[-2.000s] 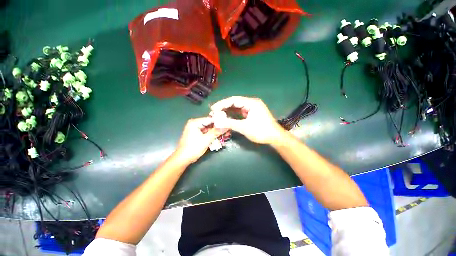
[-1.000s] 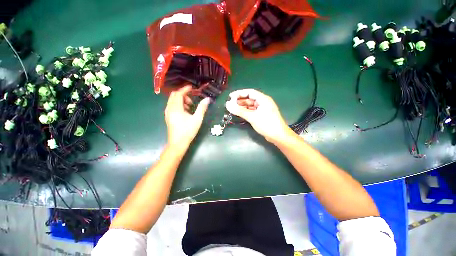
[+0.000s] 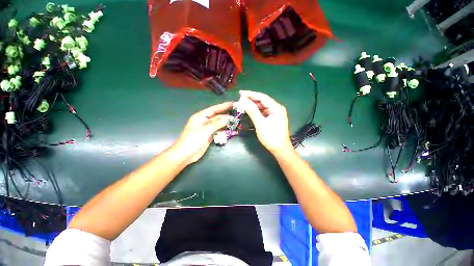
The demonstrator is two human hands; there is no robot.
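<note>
My left hand (image 3: 200, 132) and my right hand (image 3: 267, 120) meet at the middle of the bench. Between their fingertips is an unassembled unit (image 3: 234, 122) with a small circuit board, thin red wires and white end pieces. The right fingers pinch its upper white end; the left fingers hold it near the board. The lower white end piece (image 3: 221, 137) hangs free below the left fingers. A coiled black cable (image 3: 306, 135) lies just right of my right hand. Whether a black housing is in the left fingers cannot be told.
Two red bags (image 3: 197, 39) of black housings (image 3: 218, 65) lie behind my hands, open toward me. A pile of pale-ended units (image 3: 41, 104) is at left. Black-bodied units with white ends (image 3: 392, 83) and cables are at right. A blue bin (image 3: 296, 234) stands below the bench edge.
My left hand has moved from the mouth of the left red bag back to the unit beside my right hand. The camera view has shifted. The unit is now held between both hands.
</note>
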